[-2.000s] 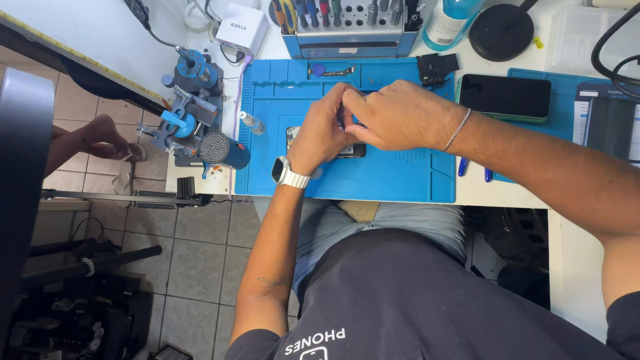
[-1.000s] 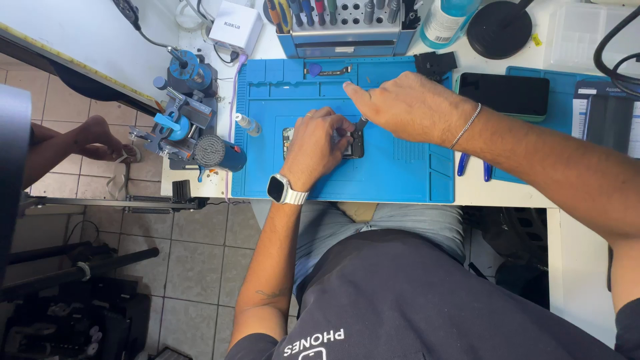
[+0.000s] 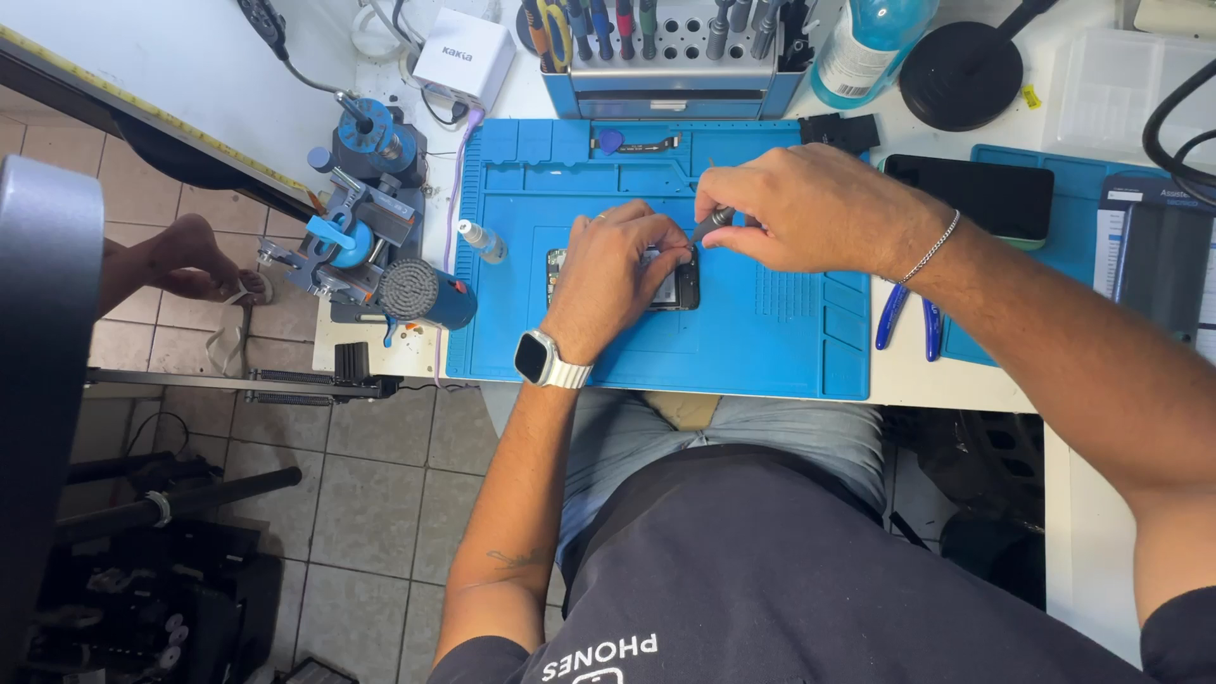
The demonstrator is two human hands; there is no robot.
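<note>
An opened phone (image 3: 681, 288) lies on the blue silicone repair mat (image 3: 741, 351), its middle covered by my left hand (image 3: 622, 261). The fingertips of that hand meet near the phone's upper right corner; whether they pinch some small part cannot be told. My right hand (image 3: 774, 214) grips a screwdriver with a dark handle (image 3: 714, 222), which slants down toward the same corner. Its tip is too small to make out. A small clear bottle (image 3: 483, 241) stands left of the phone. Above, a blue opening pick (image 3: 611, 142) and a flex cable (image 3: 650, 145) lie in a mat tray.
Behind the mat stands a tool rack (image 3: 665, 81) beside a bottle of blue liquid (image 3: 863, 52). A microscope-like blue fixture (image 3: 347, 242) is at the left edge. To the right are a dark phone (image 3: 978, 195) and blue-handled pliers (image 3: 893, 313). Another person's foot (image 3: 190, 261) shows at far left.
My hands were together over the phone, then moved apart. My right hand now has the screwdriver's handle between its fingers, near the phone's upper right corner.
</note>
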